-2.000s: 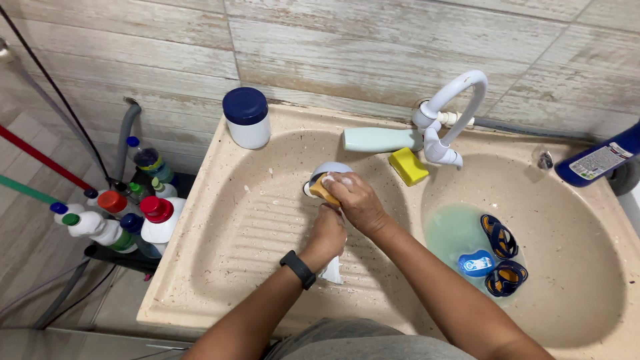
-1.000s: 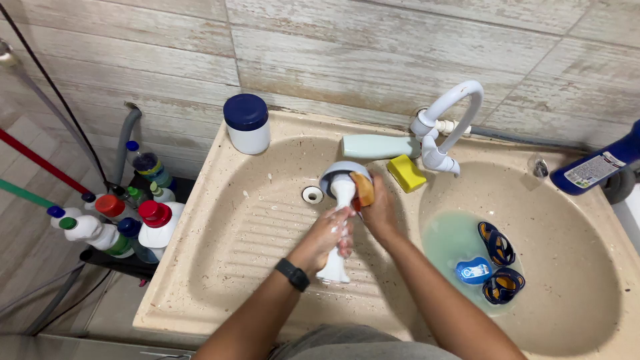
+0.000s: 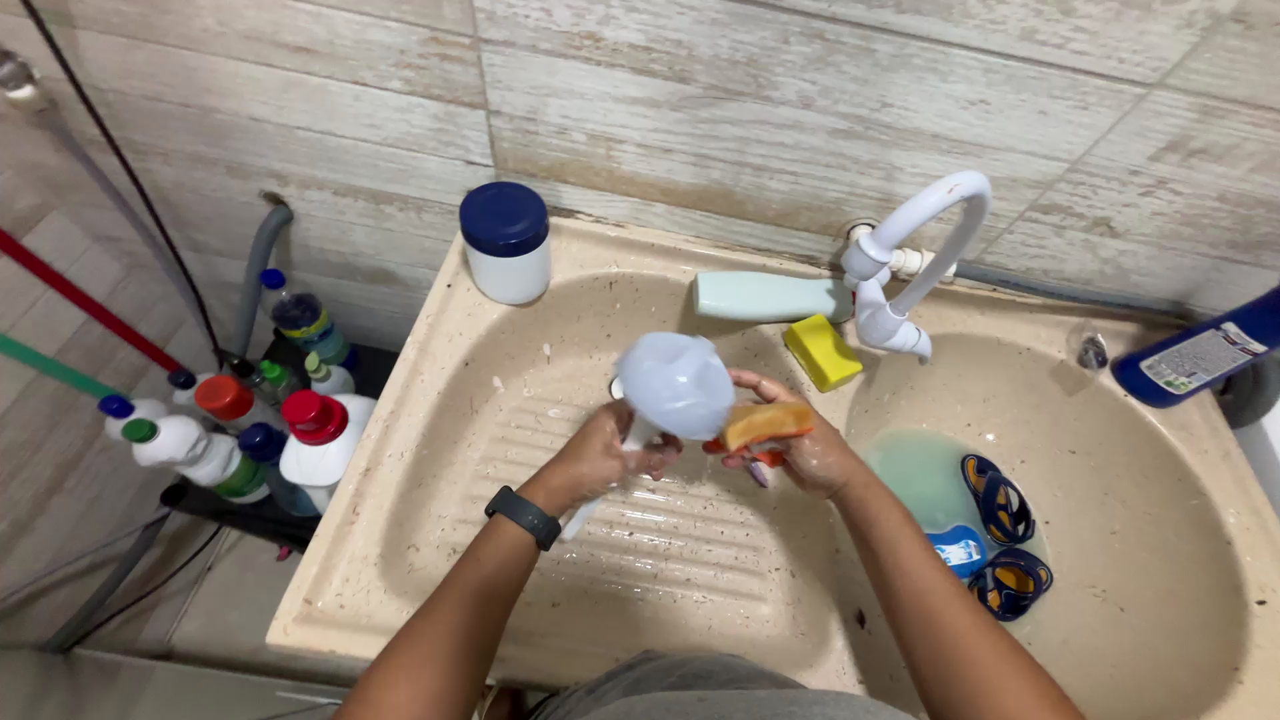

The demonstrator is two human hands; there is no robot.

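Note:
My left hand (image 3: 600,455), with a dark band at the wrist, grips the white handle of a round-headed plastic utensil, perhaps a toilet brush. Its pale rounded head (image 3: 676,385) faces up above the ribbed left basin (image 3: 560,590), and the handle's end shows below the hand. To its right my right hand (image 3: 805,450) holds an orange sponge (image 3: 765,425) close beside the head; whether they touch cannot be told. Behind the right hand a yellow sponge (image 3: 822,352) lies on the divider, next to a pale green bottle (image 3: 770,297) on its side.
A white jar with a blue lid (image 3: 505,240) stands at the back left corner. A white faucet (image 3: 900,270) rises behind the basins. The right basin holds cloudy water (image 3: 915,470) and sandals (image 3: 1000,500). A blue bottle (image 3: 1200,345) lies at right; cleaning bottles (image 3: 200,455) stand at left.
The utensil's head has turned to show its rounded outer side, where one second ago its inside and neck were visible. The right hand with the orange sponge has moved off to the right of it.

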